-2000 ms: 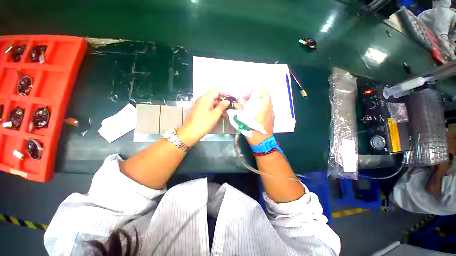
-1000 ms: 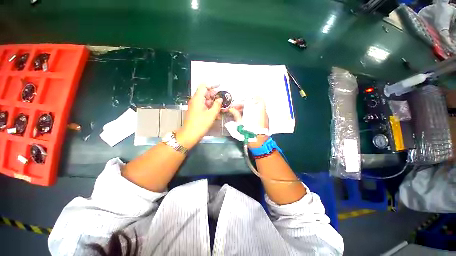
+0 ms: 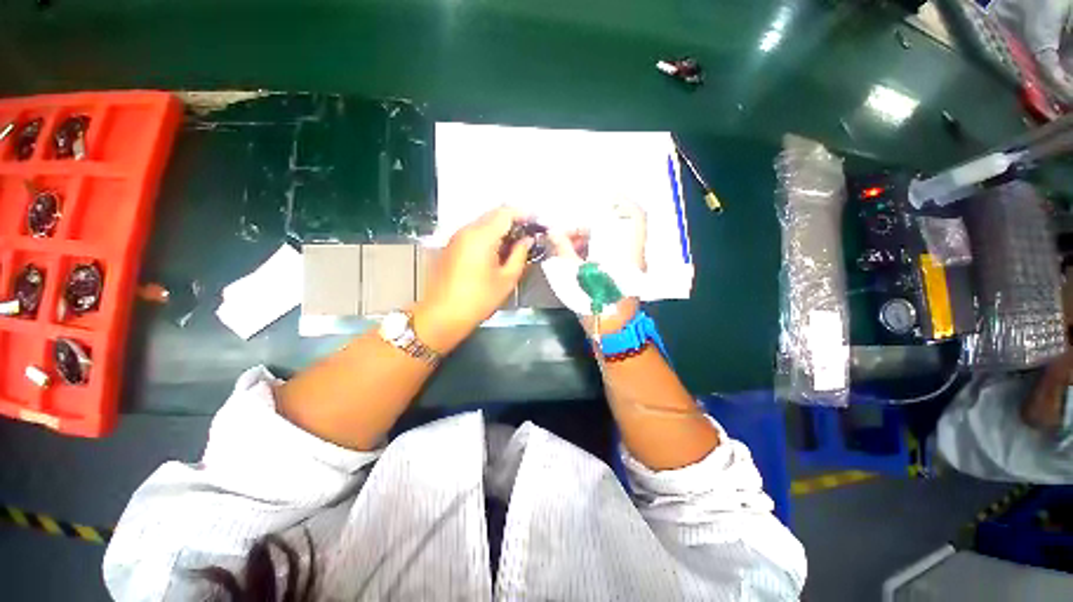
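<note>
My left hand [image 3: 480,268] holds a dark round electronic module [image 3: 535,240] in its fingers above the white paper sheet [image 3: 553,159]. My right hand [image 3: 614,253] holds the white glue syringe with a green adapter [image 3: 599,286] at its rear. The syringe's tip is hidden by my fingers near the module. A thin clear hose runs from the adapter over my right wrist. A blue pen or stick [image 3: 679,212] lies on the paper's right side.
Red compartment tray [image 3: 139,223] with several modules at left. Folded white paper [image 3: 261,292] and grey-beige pads [image 3: 388,280] stand near the edge. Thin tool [image 3: 699,176], plastic-wrapped strip [image 3: 812,271] and black controller [image 3: 880,253] at right. Another module [image 3: 680,71] lies at the far side; a person's arm shows at right.
The module, tilted face-up a second ago, is now turned more edge-on between my fingers. My right hand and the green adapter have turned. The module at the far side has shifted left in view.
</note>
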